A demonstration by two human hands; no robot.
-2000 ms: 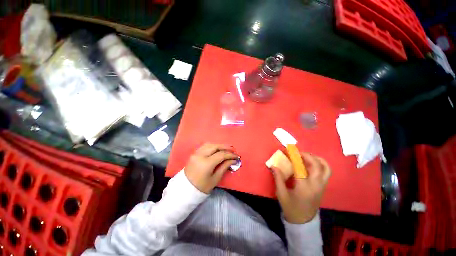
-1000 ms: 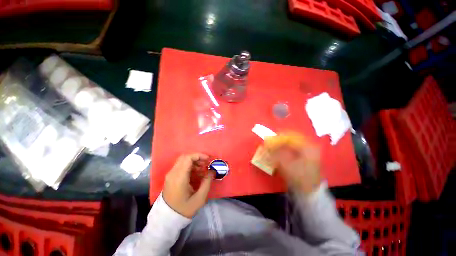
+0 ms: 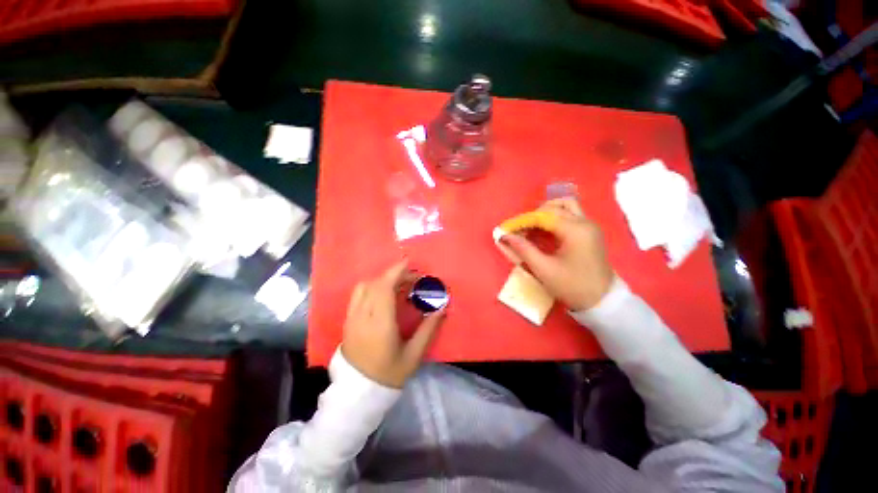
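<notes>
My left hand (image 3: 383,327) pinches a round dark glossy lens (image 3: 429,295) by its edge, tilted, above the front of the red mat (image 3: 472,337). My right hand (image 3: 570,252), with a yellow-orange finger cot (image 3: 532,223) on a finger, is pinched over the mat. A small white piece (image 3: 499,234) shows at its fingertips; the rest of it is hidden. A cream square pad (image 3: 527,296) lies on the mat just below this hand.
A glass bottle (image 3: 462,135) stands at the mat's back. Clear film (image 3: 418,220) lies left of it, a greyish disc (image 3: 561,191) behind my right hand, a crumpled wipe (image 3: 662,207) right. Plastic bags (image 3: 106,231) and a sticker strip (image 3: 193,178) lie left; red trays (image 3: 106,424) flank the mat.
My right hand has come off the cream pad, which now lies on the mat, and has closed at the white piece behind it. My left hand still holds the lens. The camera view has shifted.
</notes>
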